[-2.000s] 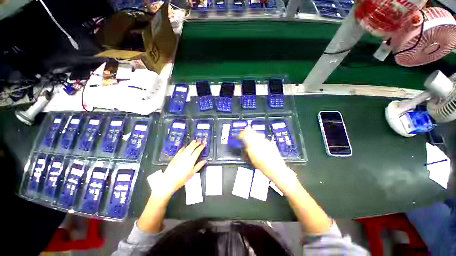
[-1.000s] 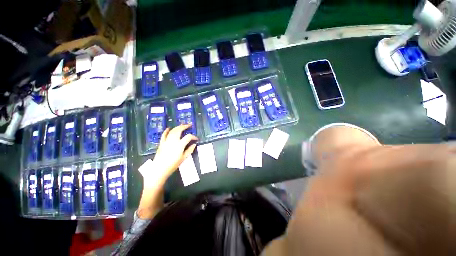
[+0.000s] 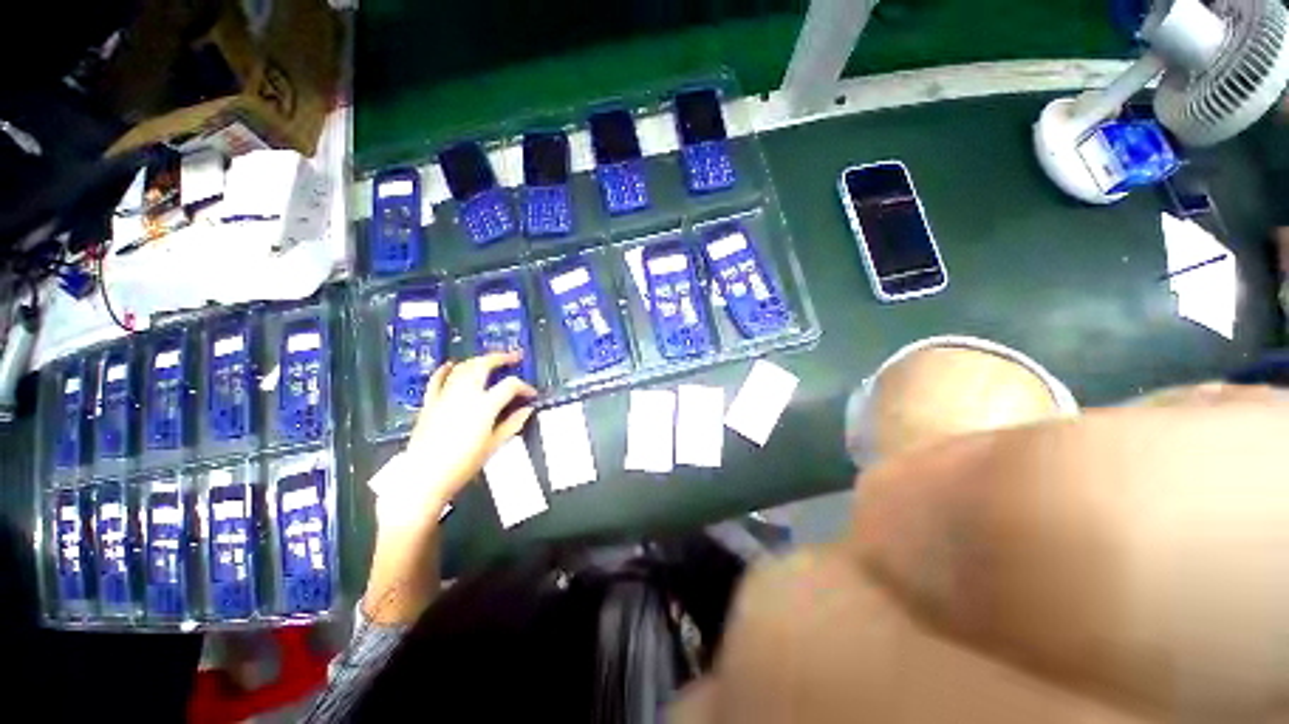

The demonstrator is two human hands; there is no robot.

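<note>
A clear blister tray (image 3: 803, 338) holds two rows of small blue phones. In its back row, several keypad phones (image 3: 618, 159) show black screens, and the leftmost phone (image 3: 397, 221) shows a white patch. The front-row phones (image 3: 583, 311) show white patches. My left hand (image 3: 464, 413) lies at the tray's front edge, fingers apart, fingertips at the lower end of the second front-row phone (image 3: 501, 314). It does not lift the phone. My right hand or arm (image 3: 1046, 538) is large, blurred and close to the camera; its fingers cannot be made out.
White slips (image 3: 570, 446) lie in front of the tray. A second tray (image 3: 334, 566) of blue phones is at left. A smartphone (image 3: 892, 232) lies to the right, with a white fan (image 3: 1081, 149) beyond it. A cardboard box (image 3: 269, 99) and white papers (image 3: 233, 212) are upper left.
My right hand has left the phones and come up close to the camera. The phone it was on now lies in the front row. The view has shifted; my left hand stays by the same phone.
</note>
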